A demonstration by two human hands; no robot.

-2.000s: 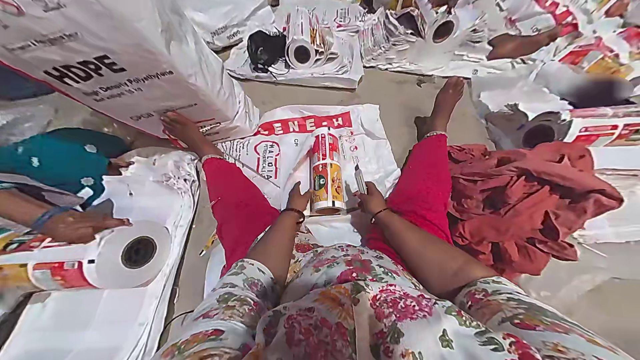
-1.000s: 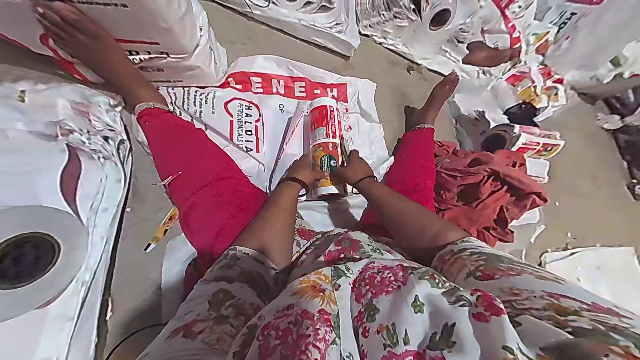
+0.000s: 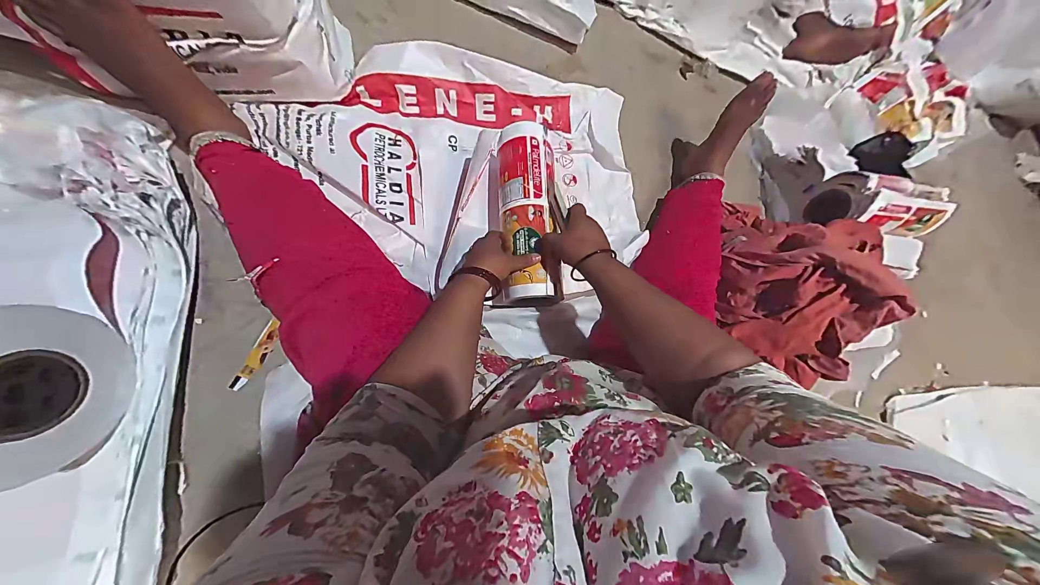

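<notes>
A roll of printed plastic film (image 3: pixel 524 175), red, white and orange, lies lengthwise on a white woven sack (image 3: pixel 463 122) between my outstretched legs. My left hand (image 3: pixel 502 256) rests on the roll's near left part, thumb across the print. On the roll's right side is my right hand (image 3: pixel 575 237), fingers curled by a thin dark strip or tool along that edge; what it is I cannot tell. Whether the right hand grips the roll or that strip is unclear.
A large white roll (image 3: pixel 65 398) with a dark core lies at left. Filled white sacks (image 3: pixel 268 49) stand at upper left. Reddish cloth (image 3: pixel 812 292) is heaped beside my right leg, near another printed roll (image 3: pixel 902 213). Another person's foot or hand (image 3: pixel 837 41) shows at upper right.
The view has turned and moved since two seconds ago. My right hand was apart from the roll at its right, and is now against it. My left hand has stayed at its left side.
</notes>
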